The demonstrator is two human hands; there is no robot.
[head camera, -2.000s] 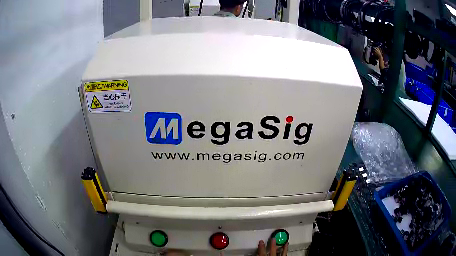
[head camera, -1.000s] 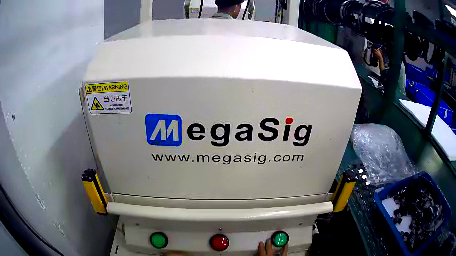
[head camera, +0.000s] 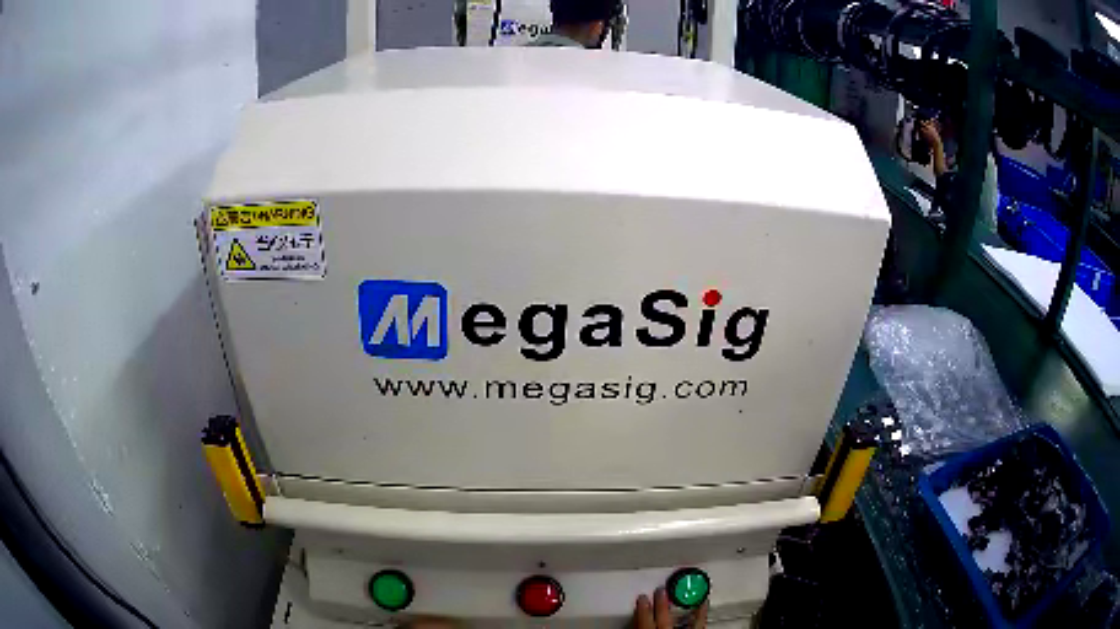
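The cream shield box lid (head camera: 553, 234) with "MegaSig" lettering is closed and fills the middle of the view. Below it, the front panel has a left green button (head camera: 392, 590), a red stop button (head camera: 540, 596) and a right green button (head camera: 689, 587). The fingertips of my right hand (head camera: 661, 609) lie apart at the panel's bottom edge, beside and just below the right green button. The rest of that hand is cut off. Only a thin sliver of my left hand (head camera: 432, 624) shows at the bottom edge. The chamber's inside is hidden.
Yellow-and-black bars stand at both front corners, left (head camera: 233, 473) and right (head camera: 850, 473). On the right bench are a blue tray (head camera: 958, 555) of small black and white parts and clear plastic wrap (head camera: 940, 369). A pale wall (head camera: 111, 246) is at left. A person (head camera: 580, 22) is behind the box.
My right fingertips have shifted slightly lower at the right green button, and less of my left hand shows. The person behind the box has moved slightly right. The lid stays closed.
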